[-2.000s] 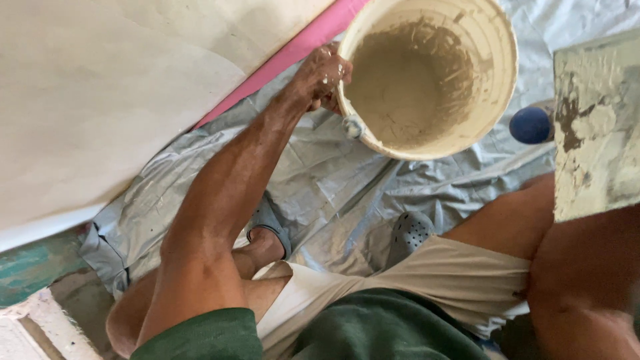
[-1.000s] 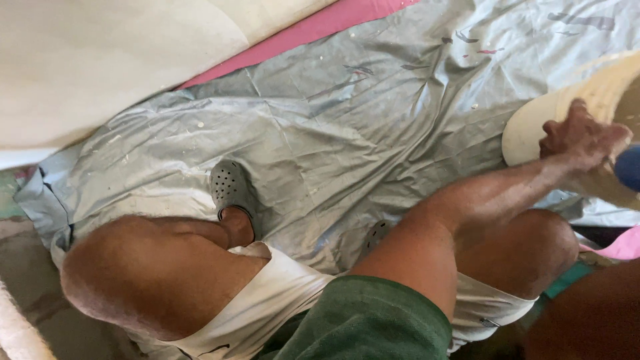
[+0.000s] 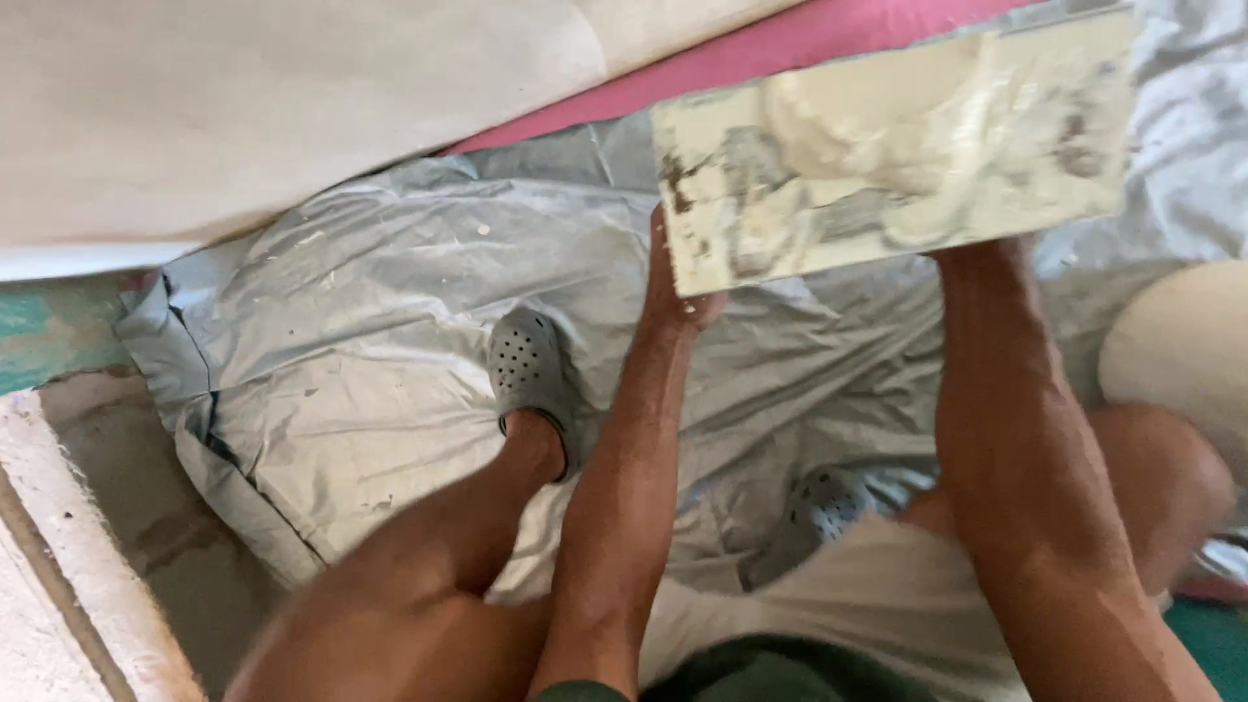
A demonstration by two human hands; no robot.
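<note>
A wide rectangular plastering blade (image 3: 819, 210) with a thick heap of cream compound (image 3: 868, 107) on its face is held up in front of me, tilted up to the right. My right hand (image 3: 985, 250) is under its lower edge, mostly hidden by it; the board rests on that hand's grip. At its left end is my left hand (image 3: 687, 292), partly behind the board, its fingers hidden. At the right edge, beyond my right arm, part of a cream plastic bucket (image 3: 1180, 341) shows.
A creased grey sheet (image 3: 390, 322) covers the floor under my grey clogs (image 3: 526, 361). A large pale surface (image 3: 292, 117) fills the upper left, with a pink strip (image 3: 721, 63) along its edge. A rough white block (image 3: 68, 546) stands at lower left.
My left hand has left the bucket, where both earlier frames show it, and is at the board's left end. The board has come into the middle, bearing a thick heap of compound.
</note>
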